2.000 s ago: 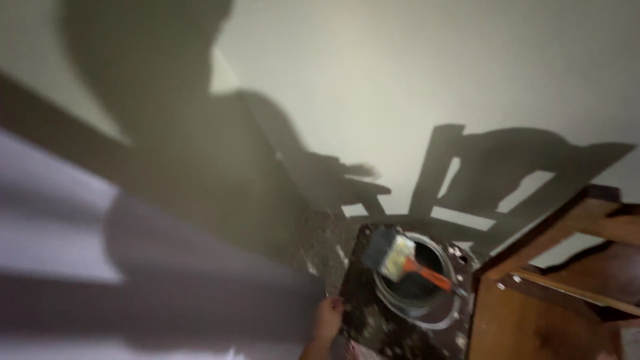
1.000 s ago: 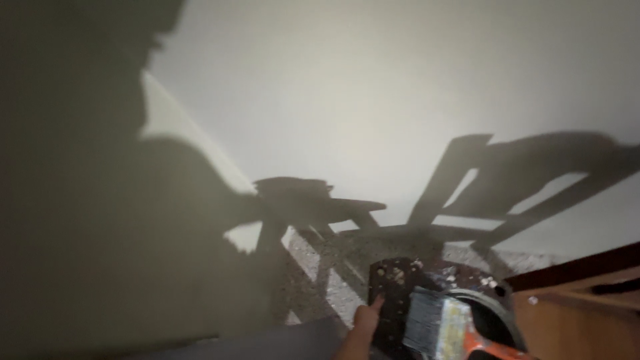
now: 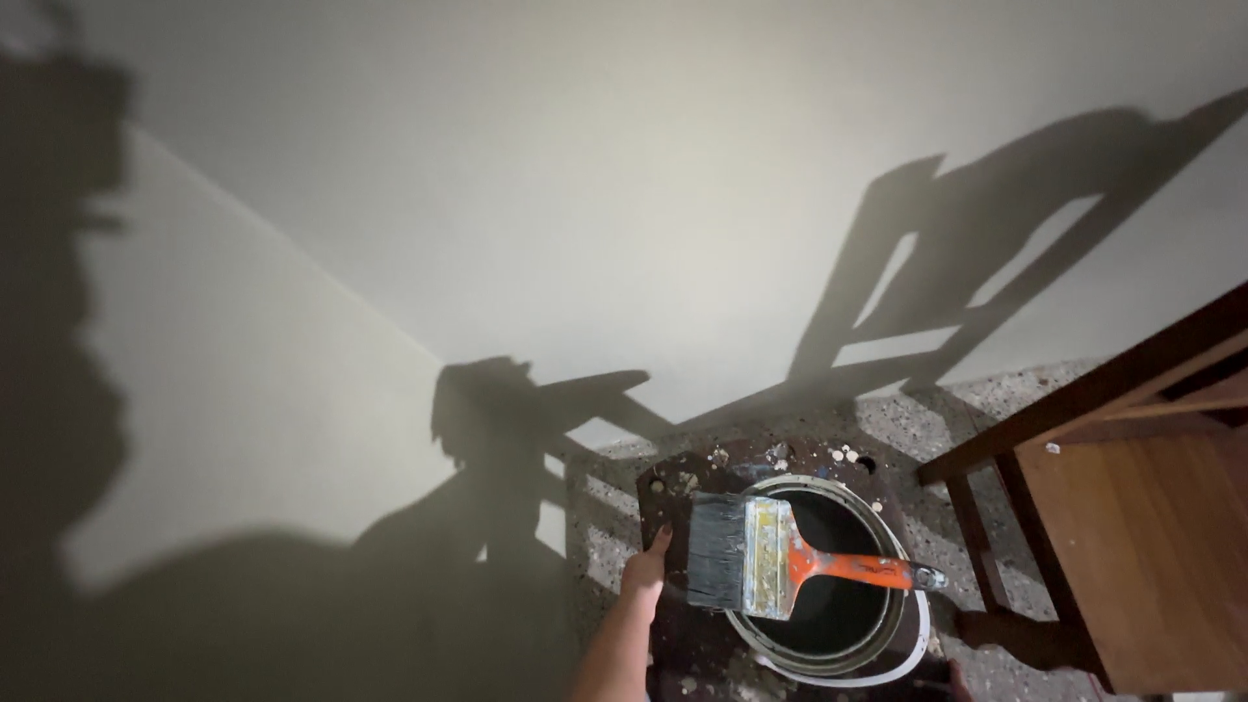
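Observation:
A wide paintbrush with an orange handle (image 3: pixel 848 565) lies across the rim of an open round paint can (image 3: pixel 809 658), its dark bristles over the can's left side. Dark contents show inside the can, which has a white bail handle. The can stands on a dark, paint-spattered stool or small table (image 3: pixel 682 624). My left hand (image 3: pixel 645 575) is at the left edge of that surface, thumb up against it; its other fingers are hidden. Of my right hand (image 3: pixel 959 680), only a small part seems to show at the right edge, low in the view.
A wooden chair (image 3: pixel 1150 556) stands close on the right. Pale walls (image 3: pixel 624 195) meet in a corner behind, with shadows of a person, the stool and the chair on them. Speckled flooring (image 3: pixel 985 400) shows around the stool.
The view has shifted a good deal. The brush still lies over the can, and my left hand is still at the surface's left edge.

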